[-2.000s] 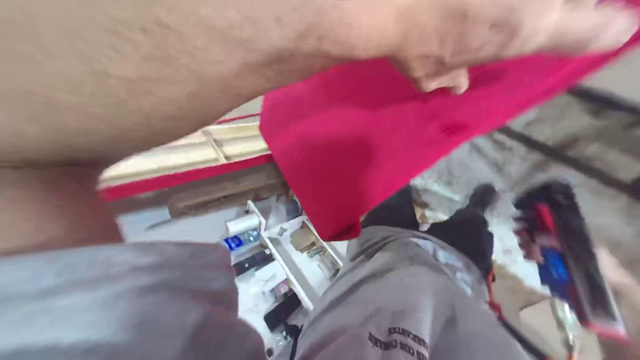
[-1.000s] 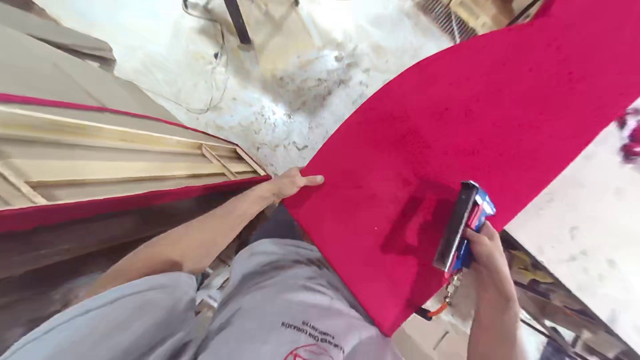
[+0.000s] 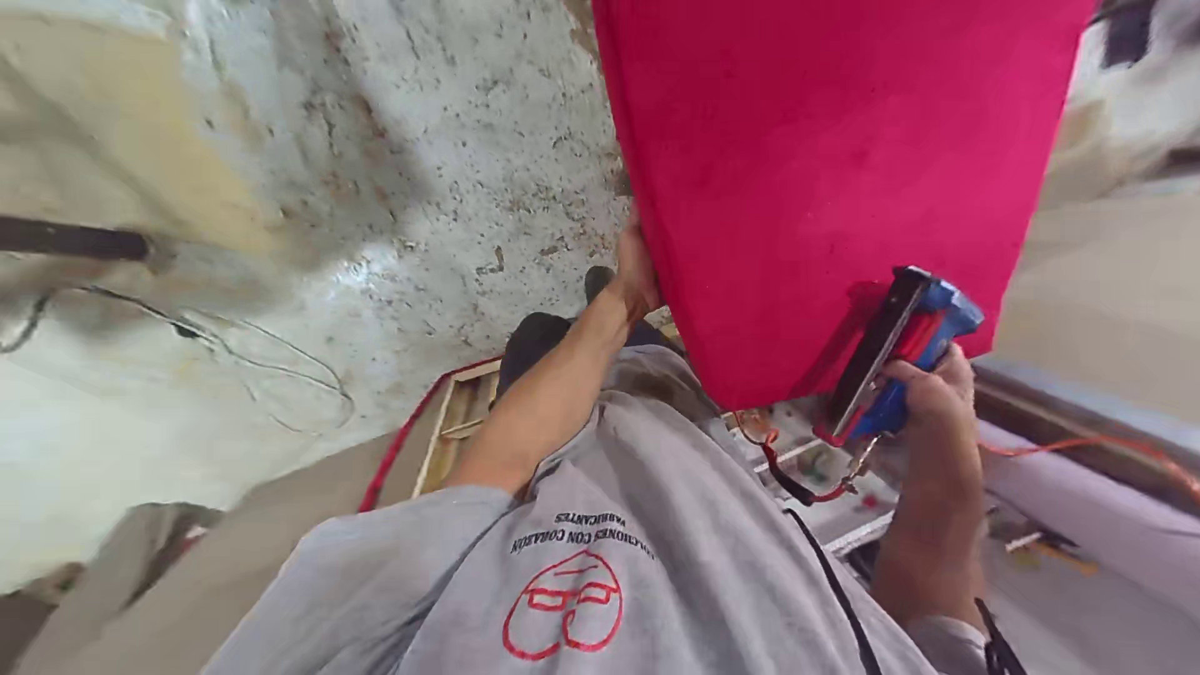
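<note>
A large panel covered in crimson fabric (image 3: 844, 169) reaches from the top of the view down to my waist. My left hand (image 3: 639, 267) grips its left edge, with the fingers hidden behind the panel. In my right hand (image 3: 928, 380) is a blue and black pneumatic staple gun (image 3: 891, 352), held over the lower right part of the panel. A short red and black hose with a metal fitting (image 3: 858, 469) hangs from the tool's lower end.
A wooden frame with crimson edging (image 3: 441, 422) lies at lower left, beside my forearm. A thin cable (image 3: 272, 352) loops on the stained floor (image 3: 450, 169). At right, an orange air hose (image 3: 1097, 441) runs past a shelf-like area with small items. A dark leg (image 3: 75, 238) stands at far left.
The view has turned strongly. The crimson panel now points away from me, and my left hand is on its left edge. The staple gun remains in my right hand.
</note>
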